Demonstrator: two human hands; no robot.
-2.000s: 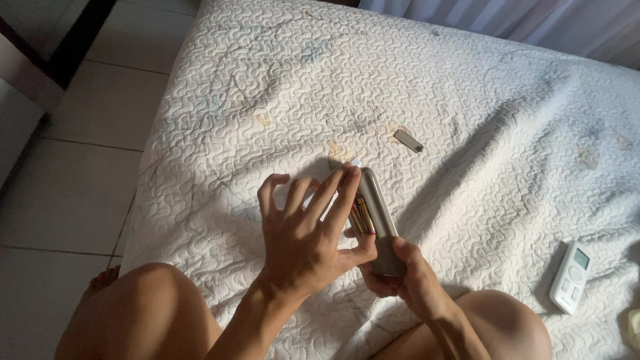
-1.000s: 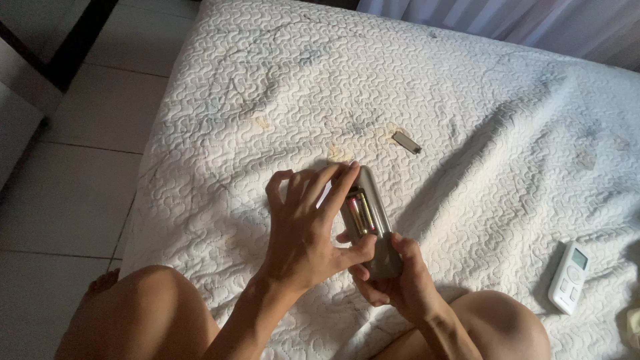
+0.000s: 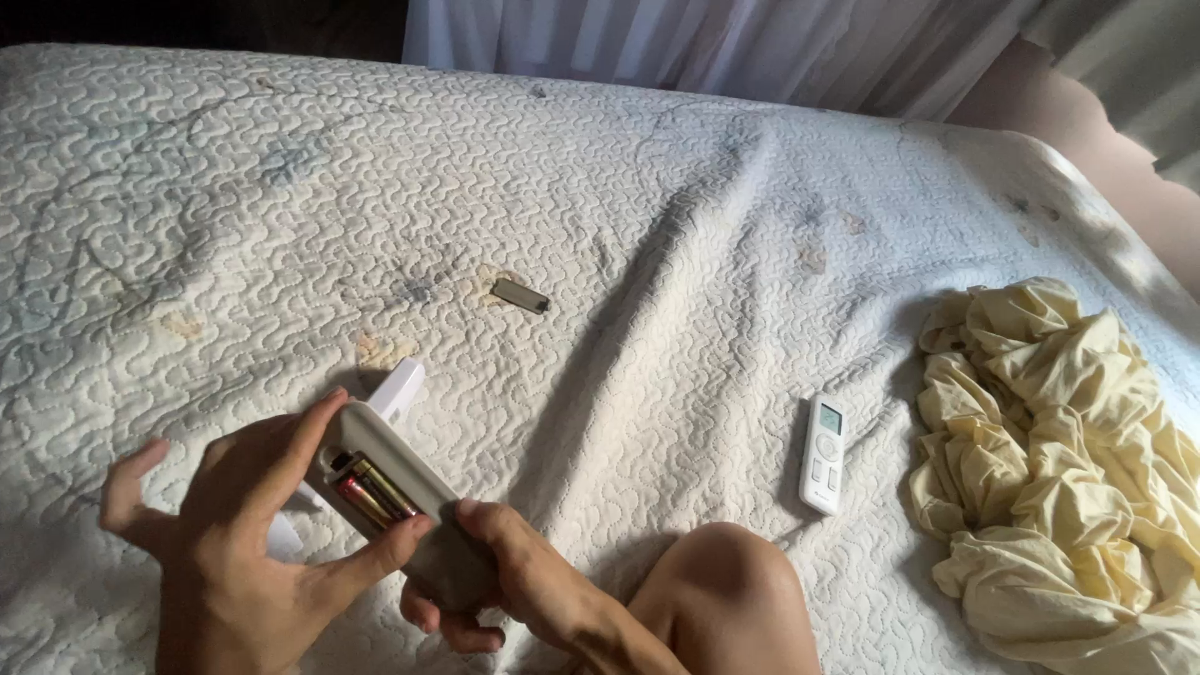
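A grey remote control (image 3: 448, 555) lies back side up in my hands, its battery compartment uncovered. Two batteries with gold and red casings (image 3: 377, 489) sit side by side in that compartment. My right hand (image 3: 525, 572) grips the lower end of the remote, thumb on top and fingers beneath. With its index finger at the top end and its thumb near the lower end of the batteries, my left hand (image 3: 253, 534) holds the remote too. A small grey battery cover (image 3: 520, 295) rests on the quilt above the remote. Partly hidden behind the remote is a white plastic object (image 3: 398, 387).
A white quilted bedspread (image 3: 600, 197) with folds lies under everything. To the right is a white remote control with a small screen (image 3: 822, 456), and beyond it a crumpled pale yellow cloth (image 3: 1050, 469). My bent knee (image 3: 727, 600) is at the bottom. Curtains (image 3: 675, 47) hang behind the bed.
The view has swung to the right, bringing the yellow cloth into view. Both hands still hold the grey remote.
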